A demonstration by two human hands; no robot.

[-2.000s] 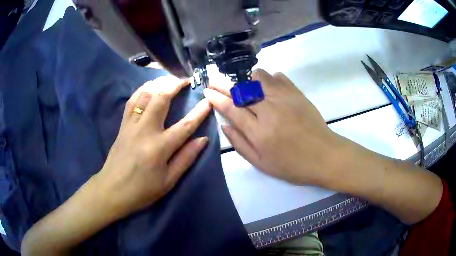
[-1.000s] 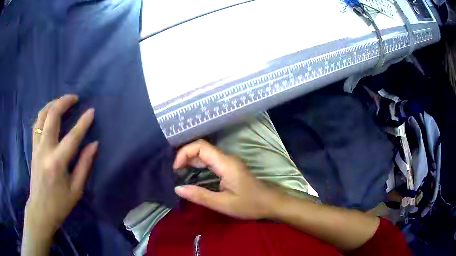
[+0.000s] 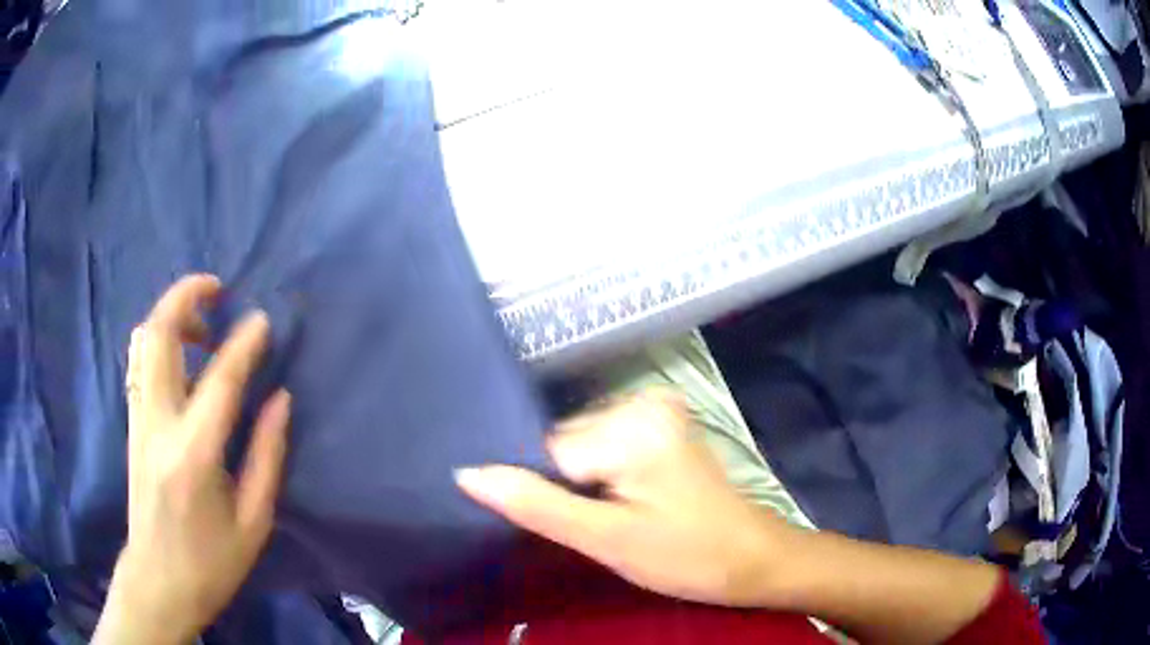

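A large dark navy garment panel (image 3: 366,252) covers the left of the table and hangs over its front edge towards my lap. My left hand (image 3: 208,441) lies on the panel at the left, fingers apart and slightly bent, with the cloth wrinkled by the fingertips. My right hand (image 3: 631,491) is at the panel's lower right edge, slightly blurred. Its thumb lies on top of the cloth and its other fingers curl at the edge, so the cloth is pinched between them.
The ruler strip (image 3: 757,246) runs along the table's front edge. Blue-handled snips (image 3: 889,35), paper labels (image 3: 965,51) and a greyish tie strip (image 3: 977,208) are at the upper right. Dark cloth (image 3: 870,403) lies below the table, beside pale and navy scraps (image 3: 1059,416).
The view has tipped down from the machine head, which is out of the picture. Both hands came away from the needle area. My right hand has taken the panel's edge and shifted it slightly.
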